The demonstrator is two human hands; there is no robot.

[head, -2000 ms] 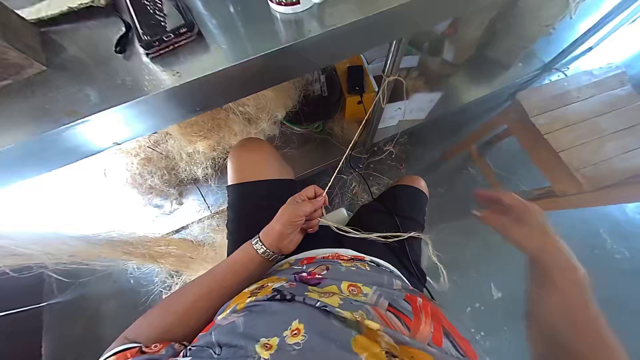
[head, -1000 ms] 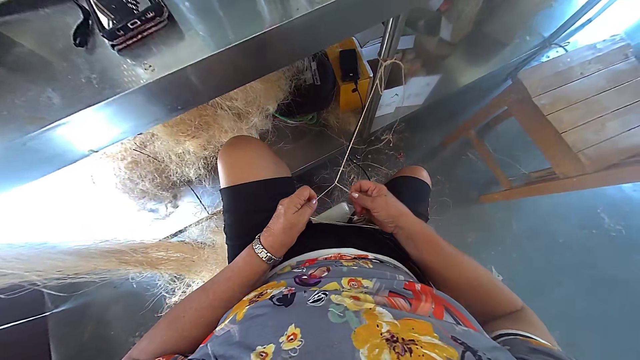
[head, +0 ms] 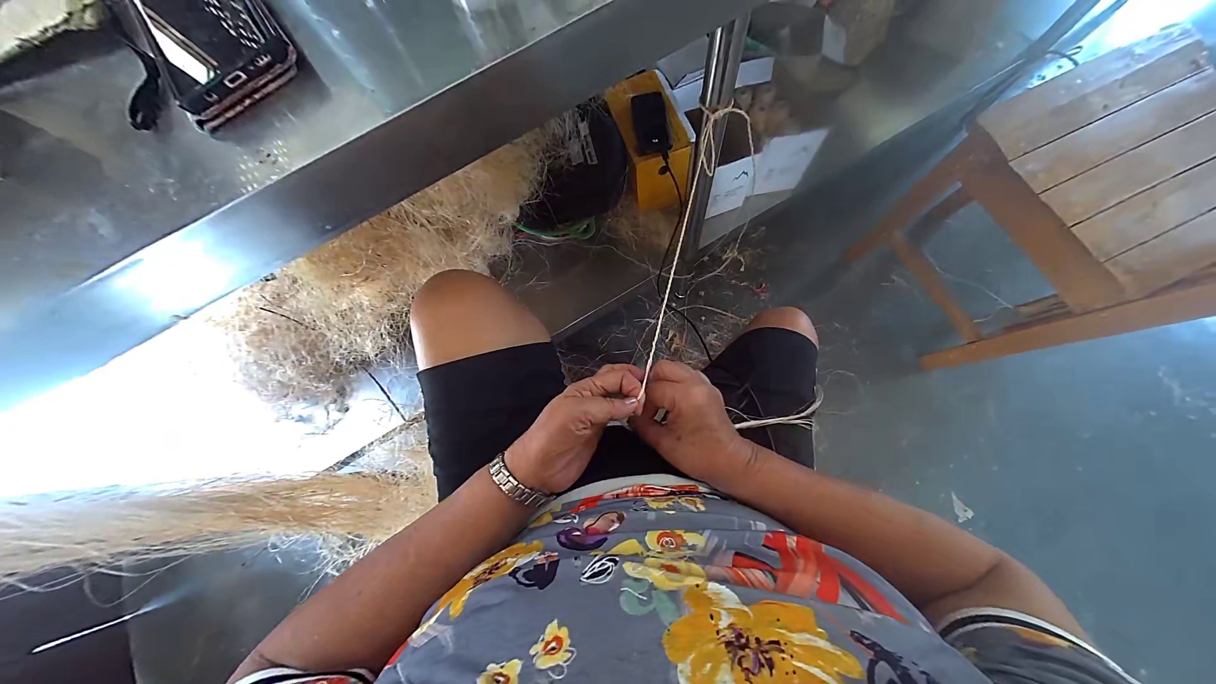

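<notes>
A pale twisted fibre cord (head: 671, 285) runs taut from a metal table leg (head: 719, 95), where it is looped and knotted, down to my lap. My left hand (head: 584, 418), with a metal watch at the wrist, pinches the cord's lower end between thumb and fingertips. Close against it, my right hand (head: 689, 418) has its fingers curled around the same spot; what its fingertips hold is partly hidden. Loose pale fibre strands (head: 784, 419) come out from beneath the right hand and lie across my right thigh.
A metal table (head: 408, 123) crosses ahead, with a black phone-like device (head: 223, 66) on it. Below lie heaps of tan fibre (head: 380, 275), a yellow box (head: 655, 142) and papers. A long fibre bundle (head: 237, 513) lies left; a wooden slatted seat (head: 1121, 152) stands right.
My right hand was out to the right two seconds ago, then came to the cord. Since one second ago both hands have closed together; a gap with strands between them showed then.
</notes>
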